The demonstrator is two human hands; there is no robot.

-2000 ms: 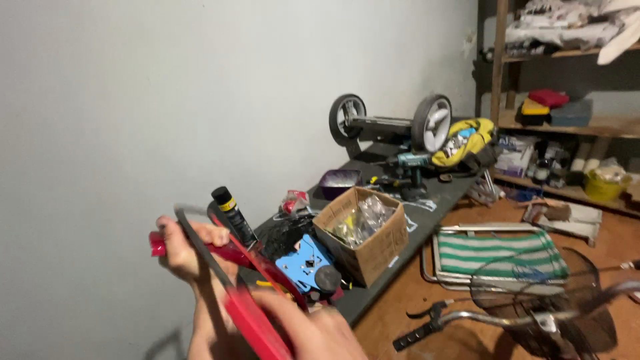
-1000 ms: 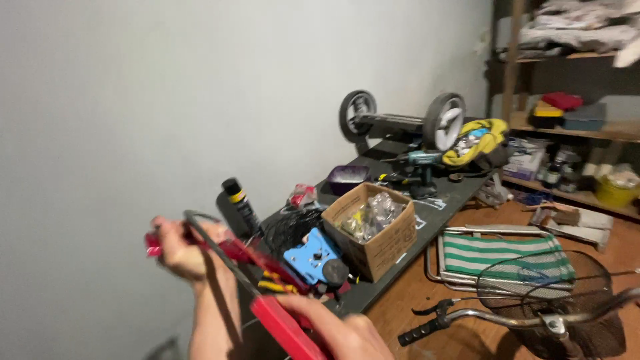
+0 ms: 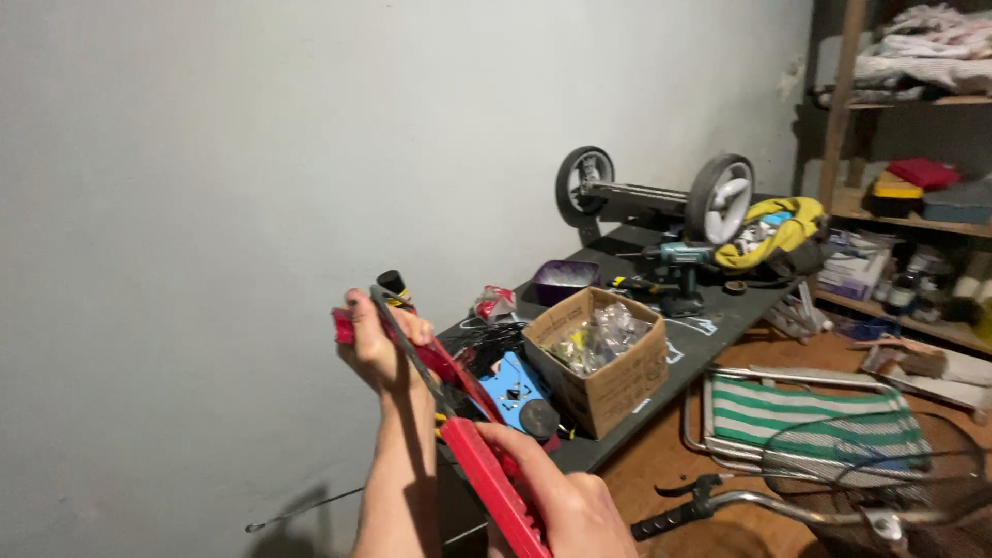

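Note:
My left hand [image 3: 380,345] is closed around the far end of a long tool with red parts and a dark metal bar. The fingers of my right hand [image 3: 570,492] wrap the tool's red handle [image 3: 492,484] at the lower middle. From the handle the dark bar slants up and left past my left hand, with a red strip beside it. The tool's exact kind cannot be told. Behind my left hand a bottle with a black cap [image 3: 390,280] is mostly hidden. A blue flat part with a round dark piece [image 3: 514,387] lies on the dark table beyond the tool.
The dark table [image 3: 701,329] holds a cardboard box [image 3: 632,387] of plastic bags, a purple tub [image 3: 566,283], a cordless drill [image 3: 682,271], a wheeled axle [image 3: 643,194] and a yellow bag [image 3: 775,248]. Bicycle handlebars [image 3: 752,500] and a folded striped chair [image 3: 806,411] are at lower right.
Both hands, holding the tool, have moved right relative to the box. My left hand now covers most of the bottle, which showed more fully before. A thin looped cable now shows at lower left.

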